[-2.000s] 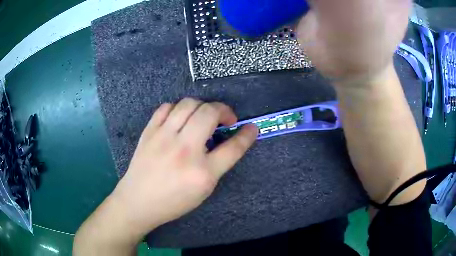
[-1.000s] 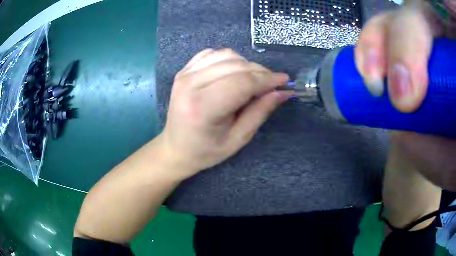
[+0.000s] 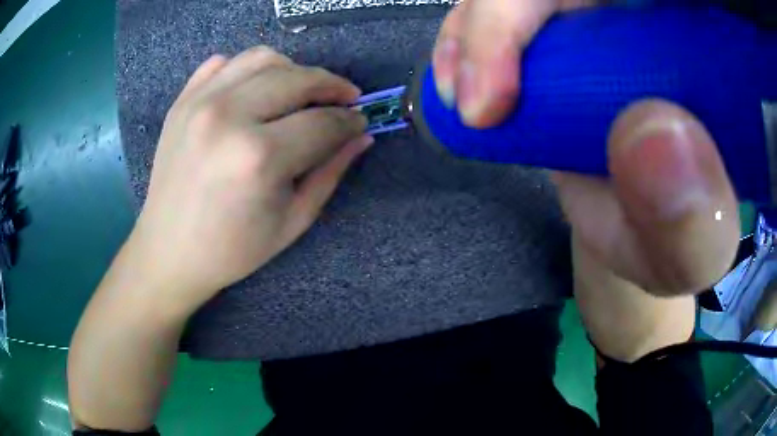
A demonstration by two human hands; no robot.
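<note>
The handle housing (image 3: 390, 126) lies on the dark grey work mat (image 3: 409, 230), a short lavender stretch with green board between its edges in view. My left hand (image 3: 256, 153) is shut on its left part and hides that end. My right hand (image 3: 596, 153) grips the thick blue electric screwdriver (image 3: 562, 85), held close to the camera and pointing left. Its nose is over the housing's right part and hides it. The bit tip is not visible, so contact cannot be told.
The screw tray (image 3: 358, 8) shows only its near edge with silver screws, beyond the housing. Small black plastic parts (image 3: 10, 196) lie at the far left on the green bench (image 3: 64, 170). A black cord (image 3: 724, 347) runs by my right forearm. Pale items sit at the right edge.
The view has shifted, so mat and tray sit further left and up. The screwdriver came down from over the tray to the housing. My left hand keeps its hold on the housing.
</note>
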